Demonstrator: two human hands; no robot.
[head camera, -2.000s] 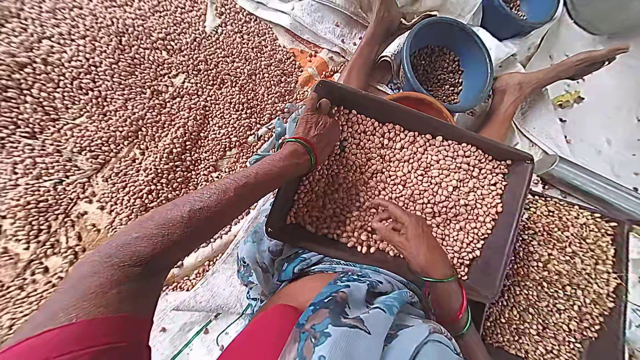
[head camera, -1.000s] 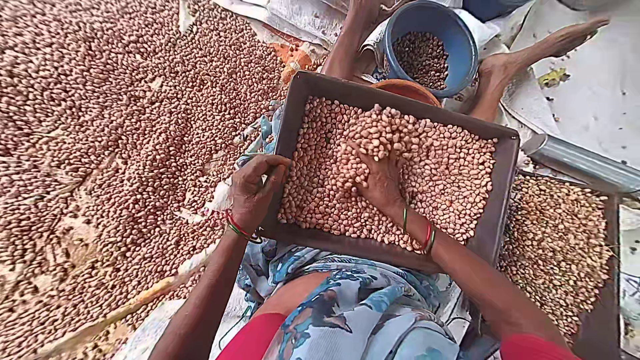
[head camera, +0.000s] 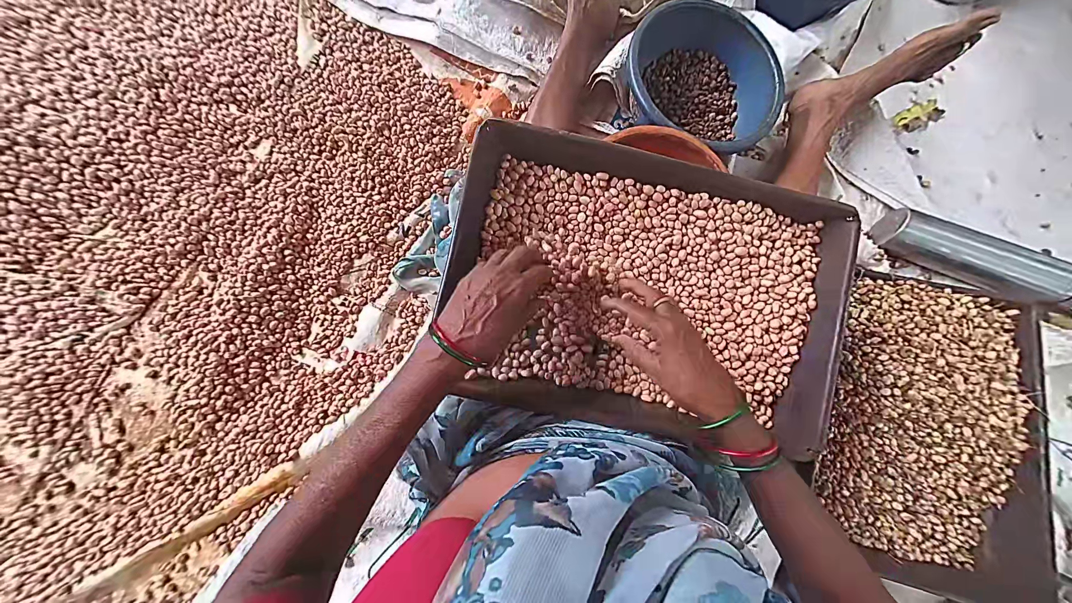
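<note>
A dark rectangular tray (head camera: 825, 335) lies tilted across my lap, filled with a layer of pale brown nuts or seeds (head camera: 712, 243). My left hand (head camera: 498, 301) is over the tray's left part, back of the hand up, its fingertips down at the nuts; whether it grips any is hidden. My right hand (head camera: 670, 347) is over the lower middle of the tray, fingers spread and pointing left, with nothing seen held. Between the two hands the nuts look disturbed and blurred. Red and green bangles circle both wrists.
Reddish-brown nuts or seeds (head camera: 209, 167) cover the ground at left. A blue plastic tub (head camera: 758, 75) with darker pieces and an orange bowl (head camera: 670, 144) stand beyond the tray. At right lie a metal cylinder (head camera: 980, 251) and a second dark tray (head camera: 1026, 519) of nuts.
My left hand has moved from the tray's left rim in over the nuts. My right hand, dug into a heap of nuts a second ago, now has its fingers spread, and that heap is gone.
</note>
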